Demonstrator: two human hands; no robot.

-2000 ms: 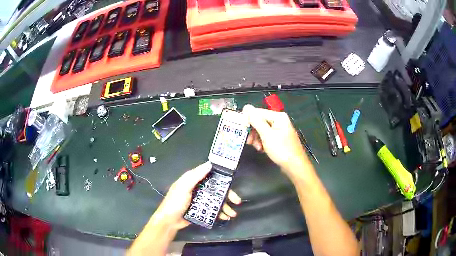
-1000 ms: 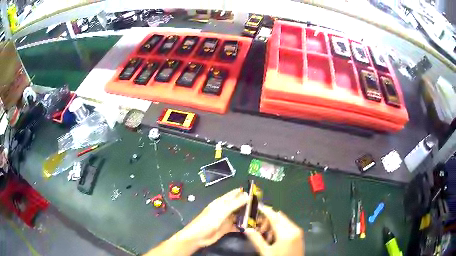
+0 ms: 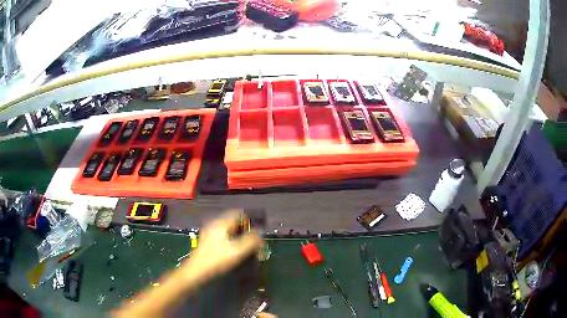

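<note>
My left hand [image 3: 224,242] is blurred by motion, its arm reaching up from the lower left. Its fingers are closed on a dark phone-like piece [image 3: 251,222] at the front of the ledge; the blur hides its details. At the bottom edge lies or is held another dark and pale piece [image 3: 255,305], partly cut off. A fingertip beside it seems to be my right hand [image 3: 267,315], nearly all out of the picture. A small grey square piece [image 3: 321,302] lies on the green mat.
Stacked red-orange foam trays [image 3: 320,163] hold several phones at the ledge's back. Another foam tray [image 3: 133,186] with dark phones is left. Yellow-framed device [image 3: 145,212], white bottle [image 3: 447,185]. Red block [image 3: 311,253], screwdrivers [image 3: 383,281], blue pry tool [image 3: 403,270] and lime-green electric screwdriver [image 3: 445,303] lie right.
The phone, open in both hands at first, was then folded. My hands have parted; the left has moved forward with the dark piece. The view has tilted up and shows more shelf.
</note>
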